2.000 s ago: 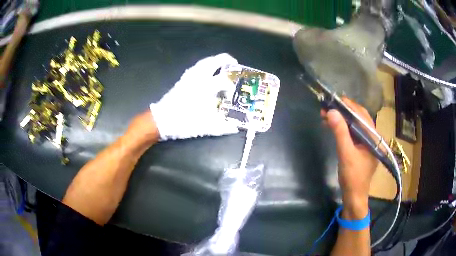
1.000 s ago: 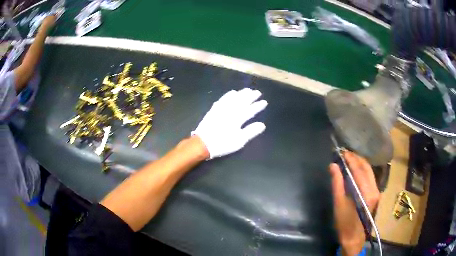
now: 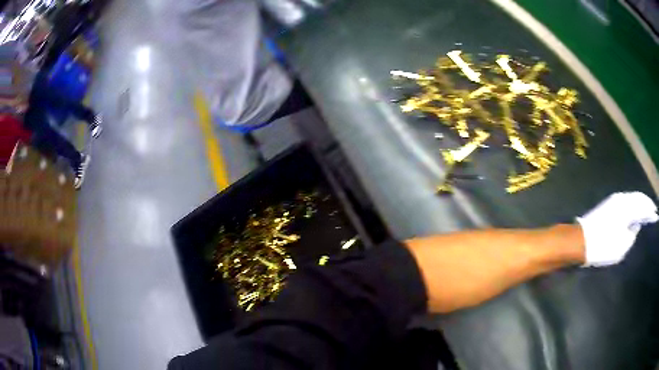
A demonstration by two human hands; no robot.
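Observation:
My left hand [image 3: 616,230], in a white glove, is low over the dark mat [image 3: 390,155] at the right edge of the view. Its fingers look curled, no held object shows, and the fingertips are hard to make out. My right hand is out of view. A loose pile of gold brass contact strips [image 3: 509,108] lies on the mat, beyond my forearm. A black parts bin [image 3: 206,209] with more brass strips [image 3: 256,256] sits below the bench edge, partly hidden by my dark sleeve.
The green conveyor belt [image 3: 636,65] and its pale rail [image 3: 578,61] curve along the upper right. A person in grey clothing [image 3: 235,58] is at the bench's far end. Another person's legs [image 3: 54,134] show on the left, near brown boxes [image 3: 36,202].
The view has swung left, bringing the parts bin and floor into sight. My right hand, the iron and fume hood have left view. The housing earlier in my left hand is gone from it.

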